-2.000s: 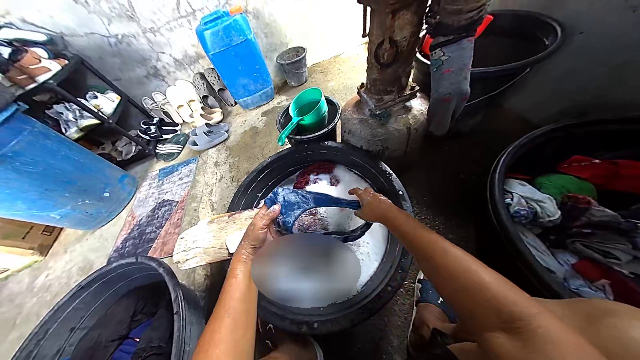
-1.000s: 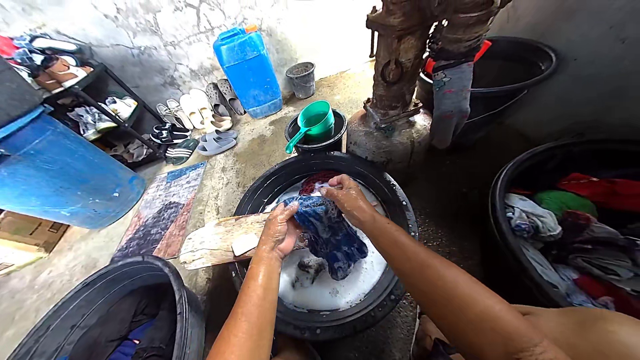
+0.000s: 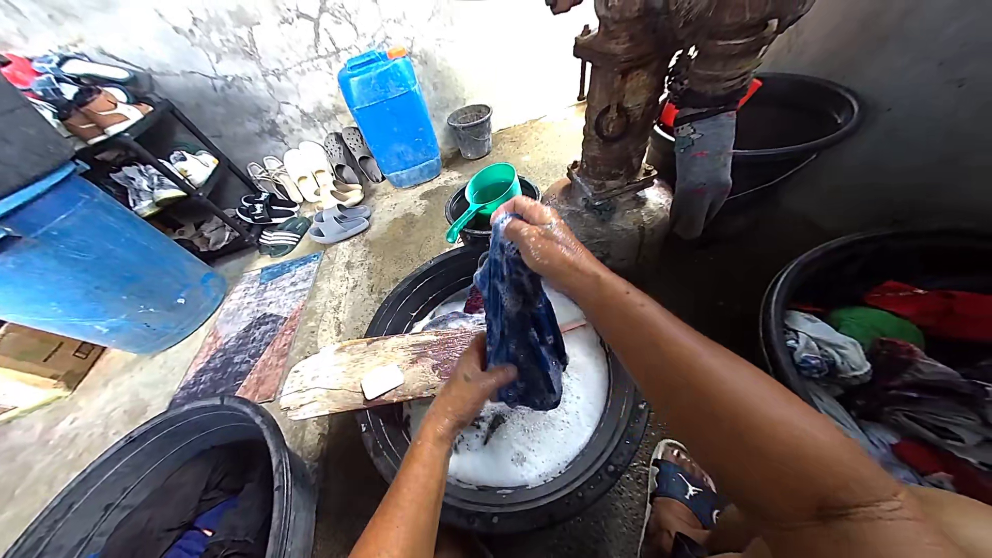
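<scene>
A wet dark blue cloth garment (image 3: 523,333) hangs over a black basin (image 3: 620,434) of white suds (image 3: 542,449). My right hand (image 3: 542,236) grips its top end, raised near a green dipper (image 3: 490,194). Lower down, my left hand (image 3: 470,387) holds the garment's left edge, thumb across the front. Behind the cloth, a worn wooden board (image 3: 333,380) lies across the basin's left rim, with a white bar (image 3: 382,381), seemingly soap, on it. Part of a dark red cloth (image 3: 473,301) shows at the basin's back.
A black tub (image 3: 287,457) with dark clothes stands at the lower left, another tub (image 3: 775,294) with mixed laundry at the right. An iron hand pump (image 3: 616,116) rises behind the basin. Beyond are a blue jerrycan (image 3: 391,116), a grey pail (image 3: 471,132), sandals and a shoe rack (image 3: 194,178).
The blue garment, bunched between both hands earlier, now hangs lengthwise. My right hand has risen towards the dipper, and my left hand is lower on the cloth.
</scene>
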